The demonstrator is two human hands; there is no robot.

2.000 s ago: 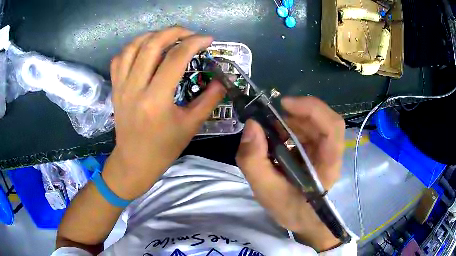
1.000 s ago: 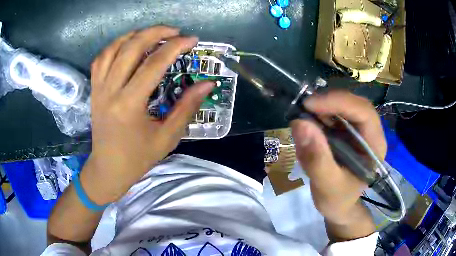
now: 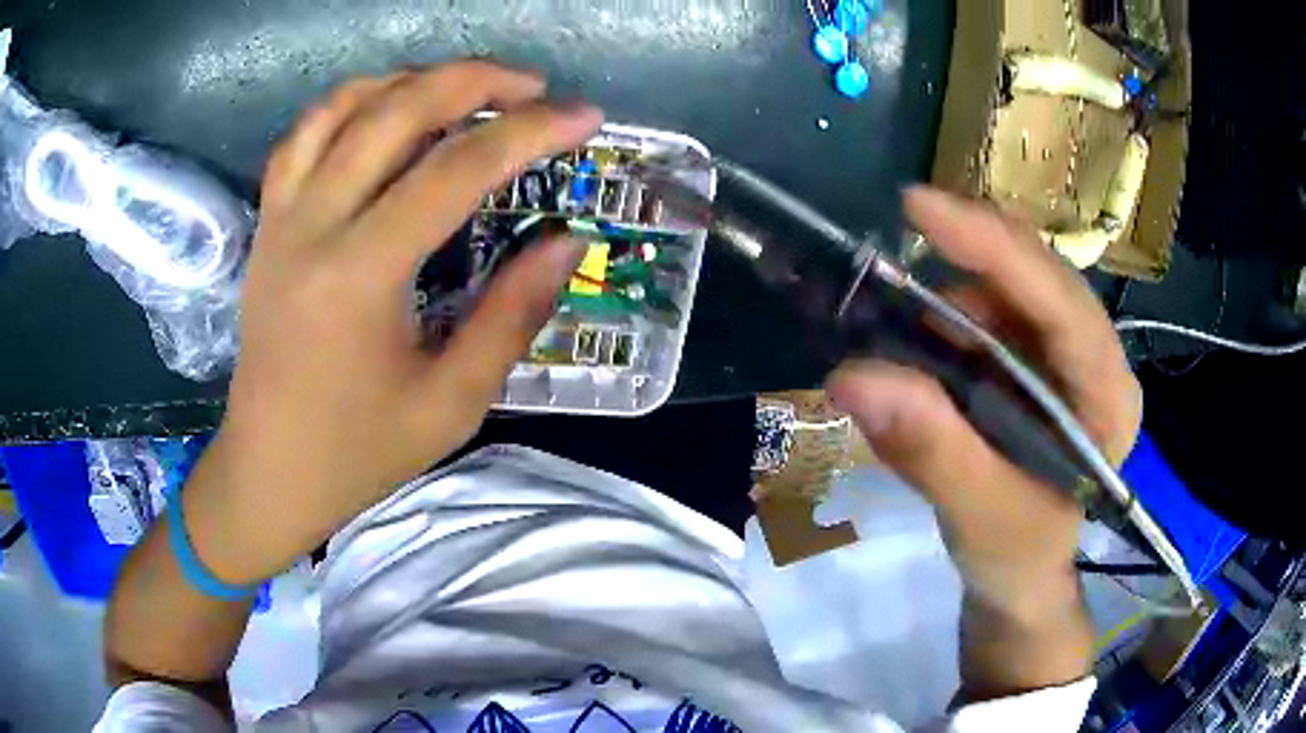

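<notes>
The white power strip housing [image 3: 652, 390] lies open on the dark bench mat. It holds a green board [image 3: 630, 298], a yellow block [image 3: 589, 269], metal contacts, thin wires and a blue disc component [image 3: 583, 183]. My left hand [image 3: 394, 279], with a blue wristband, lies over the housing's left part and grips it, hiding that part. My right hand [image 3: 1003, 380] holds the dark soldering iron [image 3: 917, 344] with a pale feed tube clamped alongside. The iron is blurred and points at the housing's upper right corner; whether its tip touches anything cannot be told.
Blue disc components [image 3: 849, 78] lie at the top. A cardboard tray [image 3: 981, 136] with cream-coloured curved pieces stands at upper right. A bagged white cord [image 3: 129, 215] lies at left. A pale cable [image 3: 1217, 341] trails right. Blue bins [image 3: 57, 516] sit below the bench edge.
The iron has drawn back right from the housing's middle, where it was two seconds ago. Since one second ago, its angle has changed slightly and more of the yellow block shows.
</notes>
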